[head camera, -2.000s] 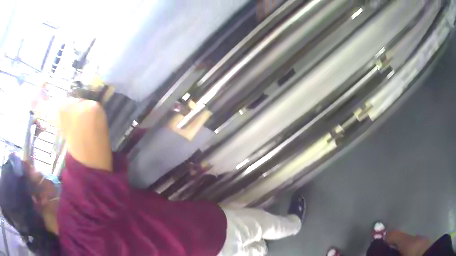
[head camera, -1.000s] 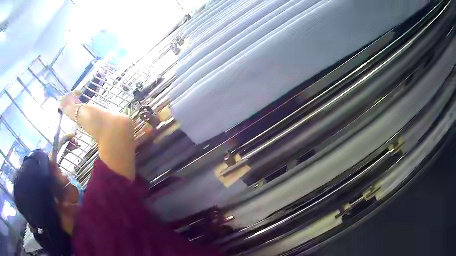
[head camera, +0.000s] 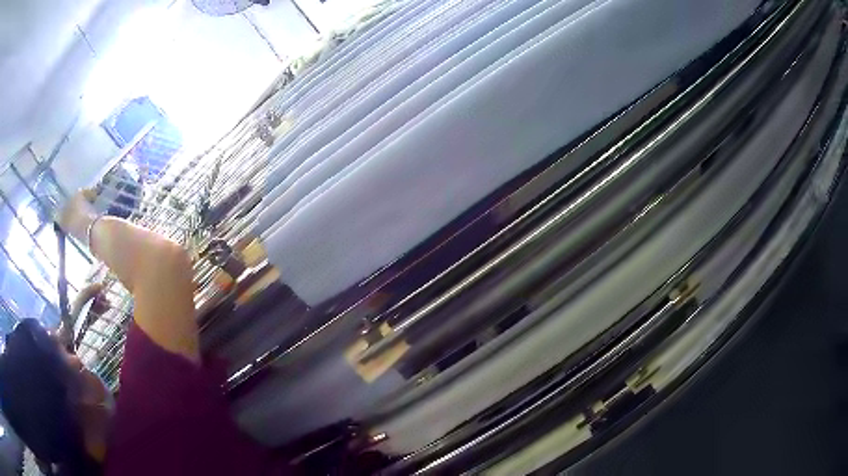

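Observation:
Neither of my hands is in the picture. A smooth lilac-grey fabric panel [head camera: 446, 177] with parallel ridges along its upper part lies over the rack. Long shiny metal tubes [head camera: 558, 200] run diagonally below it. A dark clamp [head camera: 219, 253] sits beside cream-yellow pads [head camera: 258, 286] at the fabric's left edge. Another clamp [head camera: 376, 331] sits lower, over a cream pad [head camera: 381, 361]. More small brassy clamps [head camera: 685, 292] show on lower tubes. The picture is partly blurred.
A co-worker in maroon [head camera: 177, 404] stands at the left by the rack's end, one bare arm [head camera: 149, 270] raised towards the rack's slotted end. Dark grey floor [head camera: 772, 372] shows at the lower right. Bright light washes out the upper left.
Since two seconds ago the view has shifted, bringing more ridged fabric into sight. The co-worker's legs and the feet at the bottom right have left the picture. The co-worker's arm stays raised.

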